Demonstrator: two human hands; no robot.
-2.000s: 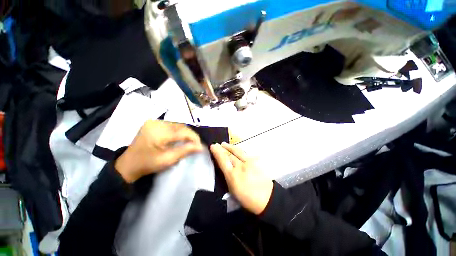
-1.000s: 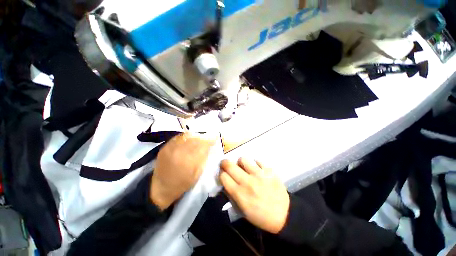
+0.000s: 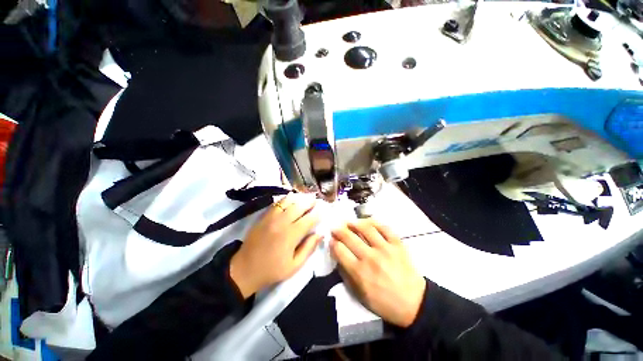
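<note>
The garment panel (image 3: 120, 243), pale grey-white with black strips, lies left of the sewing machine and runs down toward the lap. My left hand (image 3: 278, 243) presses on its pale cloth just in front of the presser foot (image 3: 326, 192). My right hand (image 3: 377, 268) lies beside it, fingertips on the panel's pale edge near the foot. Both hands are bare and palm down, close together. The needle and the seam under the foot are hidden by the machine head and fingers. A black piece (image 3: 310, 317) hangs below the hands.
The white and blue sewing machine (image 3: 437, 77) spans the upper right. Stacked black cut pieces (image 3: 472, 204) lie under its arm. Small black bits (image 3: 571, 204) lie to their right on the white table (image 3: 451, 271). Black fabric (image 3: 183, 84) is heaped at upper left. Pale and dark cloth shows at lower right.
The view has shifted, showing the machine's top. Both hands have moved up to the presser foot with the panel's edge. The black rectangle seen between the hands earlier no longer shows there.
</note>
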